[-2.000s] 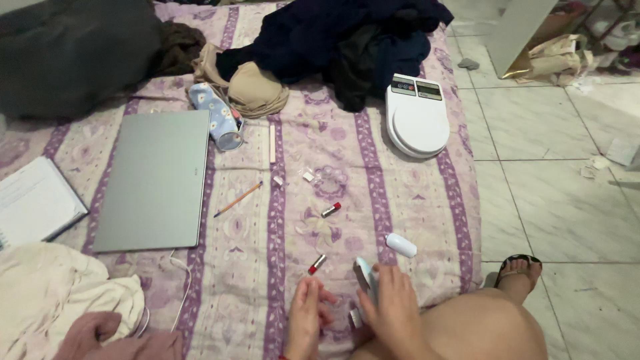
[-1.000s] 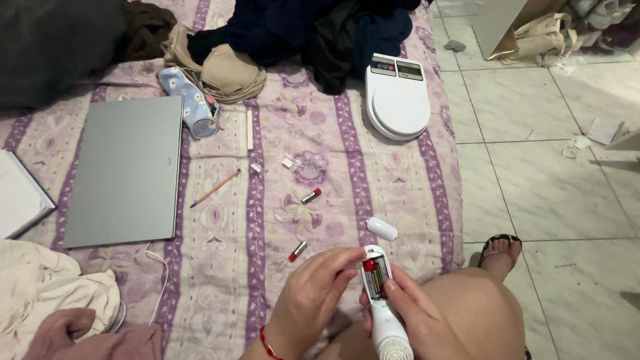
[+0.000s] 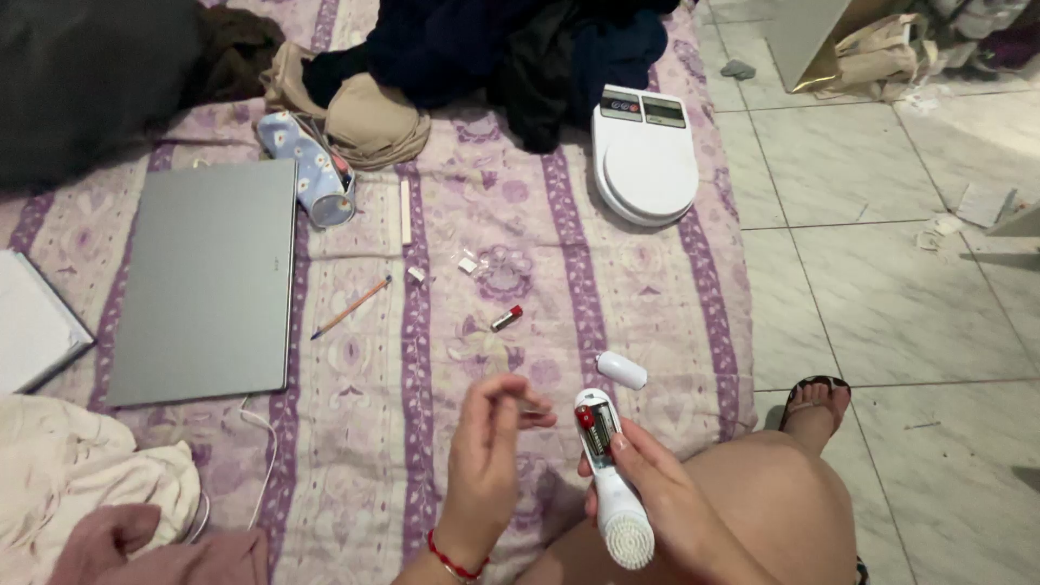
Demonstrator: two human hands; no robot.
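My right hand (image 3: 642, 467) holds a white handheld cleansing brush (image 3: 619, 496), bristle head toward me, its battery compartment uncovered. A red-ended battery (image 3: 595, 429) sits inside. Left of the brush, apart from it, my left hand (image 3: 491, 439) is raised with curled fingers; whether something small is between the fingertips cannot be told. A white cover (image 3: 621, 370) lies on the patterned bedspread (image 3: 455, 349) just beyond the brush. Another red and dark battery (image 3: 506, 318) rests farther up the cloth, near a small white piece in clear plastic (image 3: 467, 265) and another small white piece (image 3: 416, 275).
A closed grey laptop (image 3: 207, 284), an orange pen (image 3: 351, 307), a floral pencil case (image 3: 309, 166) and a notebook (image 3: 36, 325) lie left. A white kitchen scale (image 3: 648, 158) stands near the bed's right edge. Clothes (image 3: 487, 49) are heaped at the back.
My left hand has moved left, off the brush. The nearer of two batteries seen on the bedspread earlier no longer shows there. The brush's compartment now faces up, unlike in the oldest frame.
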